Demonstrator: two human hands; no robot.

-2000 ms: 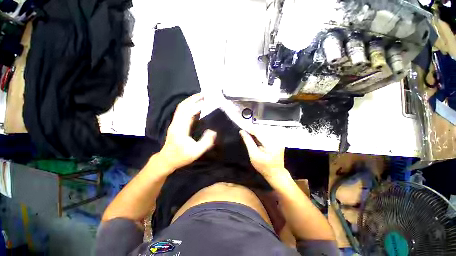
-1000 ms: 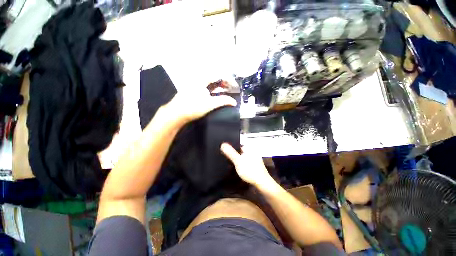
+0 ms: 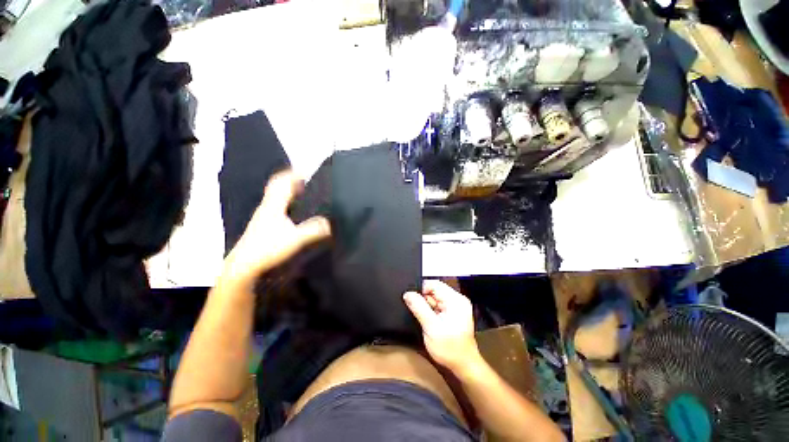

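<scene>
The black garment piece (image 3: 372, 224) lies flat from the needle area down over the table's front edge, its right edge straight. Its upper end meets the presser foot area (image 3: 413, 168) of the overlock machine (image 3: 554, 78). My right hand (image 3: 443, 315) pinches the lower right edge of the piece between thumb and fingers. My left hand (image 3: 281, 229) is over the left part of the piece, thumb and fingers apart, holding nothing; whether it touches the cloth cannot be told. A narrow black part of cloth (image 3: 246, 168) lies on the table left of it.
A crumpled black garment bundle (image 3: 108, 164) lies at the table's left. Black lint (image 3: 519, 216) clings below the machine. A round fan (image 3: 705, 380) with a green hub stands at lower right. Navy cloth (image 3: 748, 129) lies on the neighbouring table at right.
The piece's upper end now lies at the needle, more of it spread flat. My left hand has moved left, away from the needle area. My right hand has moved down along the edge.
</scene>
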